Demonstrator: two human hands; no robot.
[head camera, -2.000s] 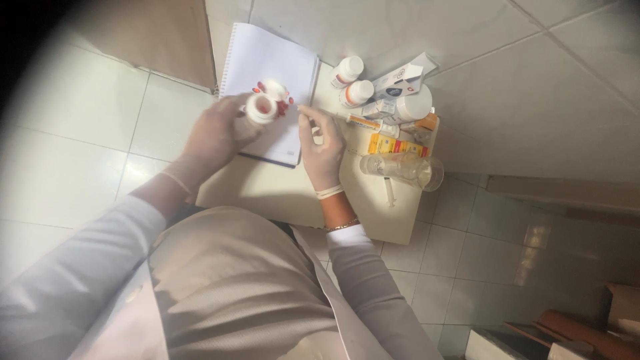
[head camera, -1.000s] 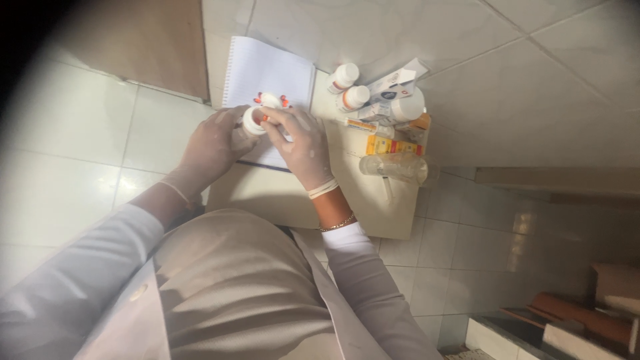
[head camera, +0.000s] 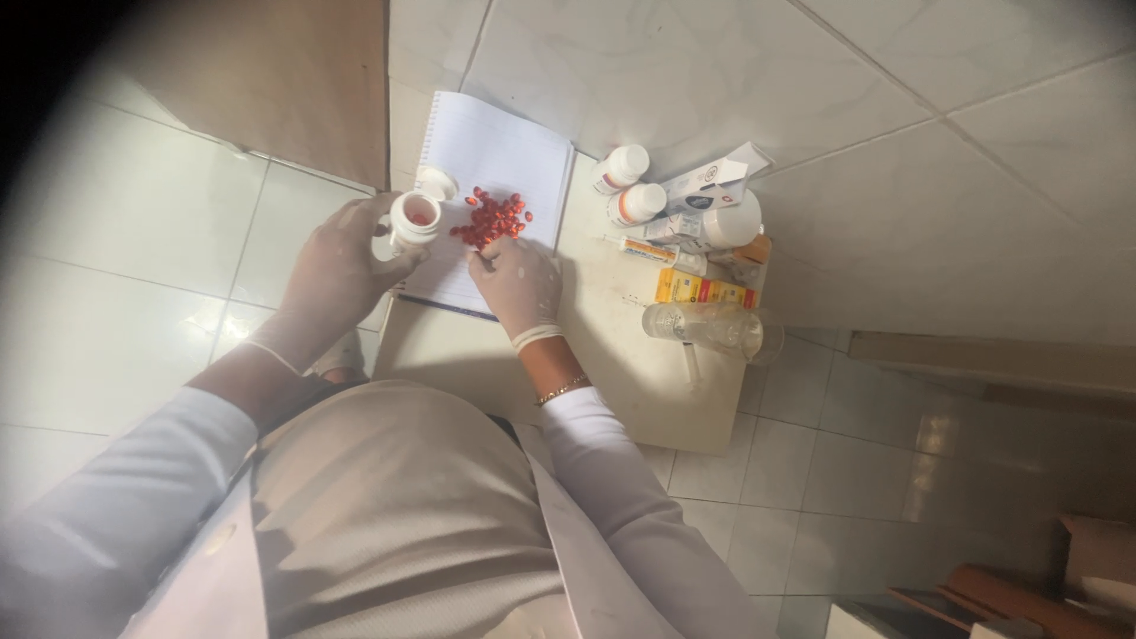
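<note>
Both hands wear pale translucent gloves. My left hand (head camera: 342, 266) grips an open white plastic bottle (head camera: 414, 221), tilted so its mouth faces up, with some red softgels inside. The bottle's white cap (head camera: 437, 183) lies just above it, at the left edge of a spiral notebook (head camera: 497, 133). A pile of red softgel capsules (head camera: 491, 217) is spread on the lined page. At the pile's lower edge my right hand (head camera: 515, 282) has its fingers bent together; whether a capsule is between the fingertips is hidden.
Right of the notebook on the cream table (head camera: 612, 382) stand white bottles (head camera: 637, 203), a white carton (head camera: 710, 185), a syringe-like tube (head camera: 652, 252), a yellow box (head camera: 701, 288) and a clear bottle (head camera: 701, 327) lying down. A tiled wall rises behind; a brown panel (head camera: 302, 80) is at upper left.
My right hand has moved from the bottle's mouth down to the capsule pile. The bottle has stayed in my left hand, now left of the pile, which shows more fully.
</note>
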